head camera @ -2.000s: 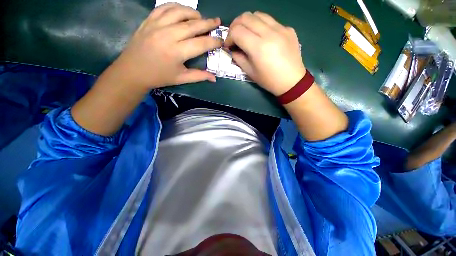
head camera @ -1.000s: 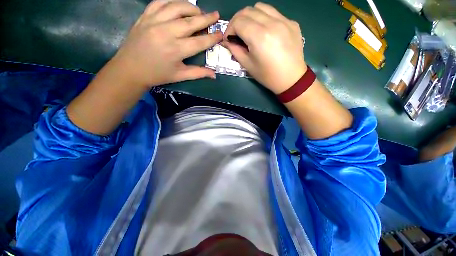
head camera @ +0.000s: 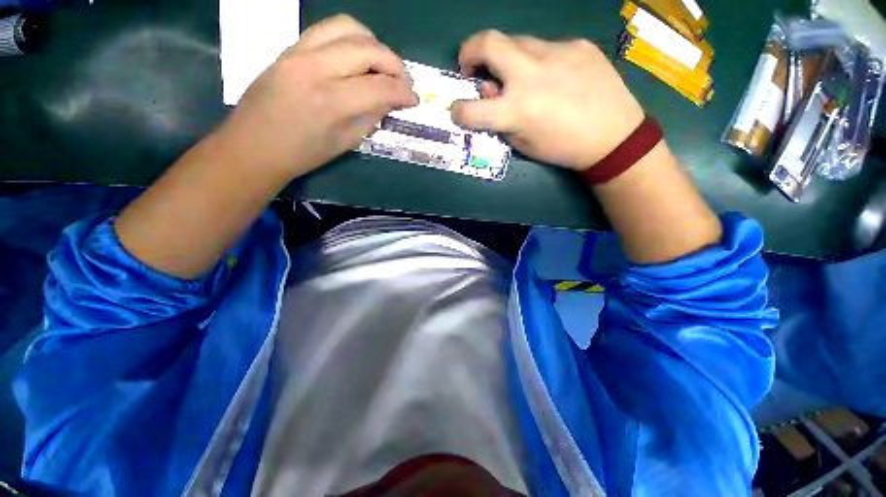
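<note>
A silver-white phone housing [head camera: 427, 124] lies on the dark green mat between my hands, with dark inner parts and a small green patch at its right end. My left hand [head camera: 321, 97] is at its left side, fingers bent, thumb and fingertips at the housing's upper left edge. My right hand [head camera: 549, 102] is at its upper right, with thumb and index finger curled close together over the edge; whether they pinch something small cannot be told. Part of the housing is hidden by my fingers.
A plain white sheet [head camera: 258, 44] lies left of the housing. Orange-yellow flex cables [head camera: 666, 53] lie in a loose pile at the upper right. Clear bagged parts [head camera: 811, 107] lie further right. A ribbed grey-white cylinder [head camera: 12, 35] is at the upper left edge.
The view has shifted, showing more of the white sheet. My hands have moved apart, uncovering more of the housing and its green patch. The other person's arm at the right is gone from view.
</note>
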